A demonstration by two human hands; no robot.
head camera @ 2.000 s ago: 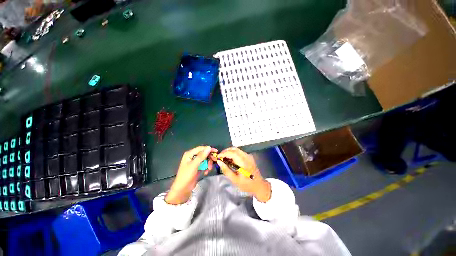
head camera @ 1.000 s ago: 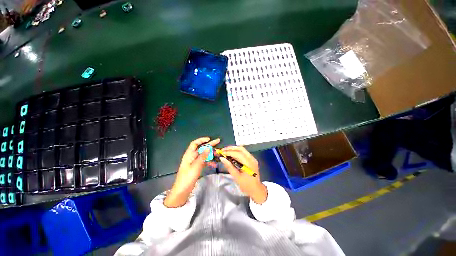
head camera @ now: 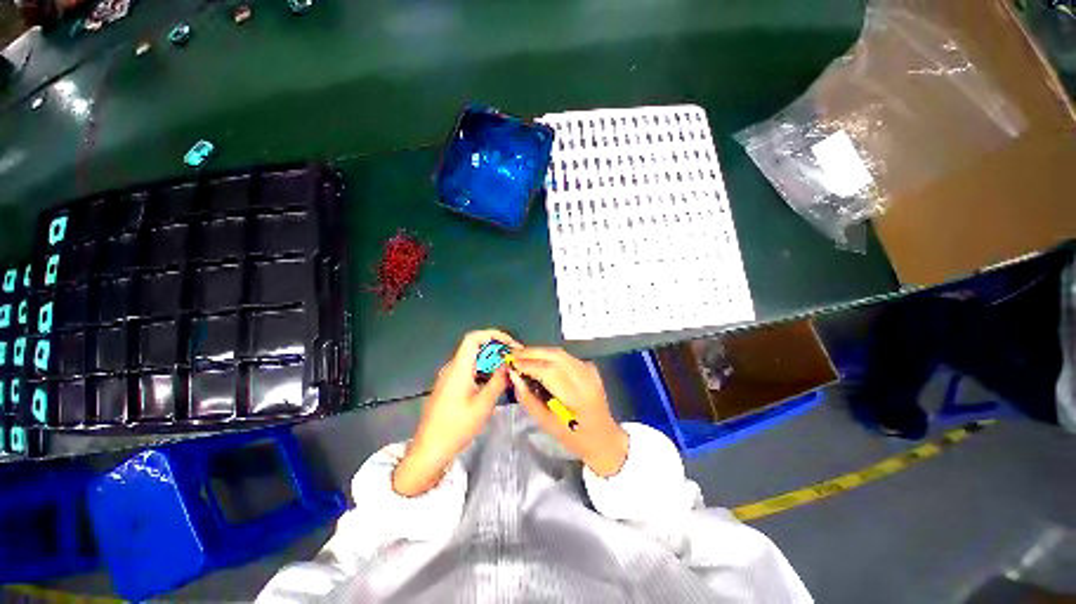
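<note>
My left hand is shut on a small teal housing with a dark-marked centre, held at the bench's front edge. My right hand is shut on a yellow hand tool with a dark middle. The tool's tip meets the housing; the exact contact is too small to tell. A pile of red small parts lies beyond my left hand. A white parts sheet with rows of tiny dark marks lies beyond my right hand.
A blue parts bin touches the sheet's left side. A black blister tray with teal pieces along its left lies at left. A clear plastic bag and cardboard sheet lie at right. An open carton and blue stool stand below the bench.
The teal housing has turned in my left hand and its marked centre now shows. The yellow tool's tip has moved onto the housing. The view has shifted slightly.
</note>
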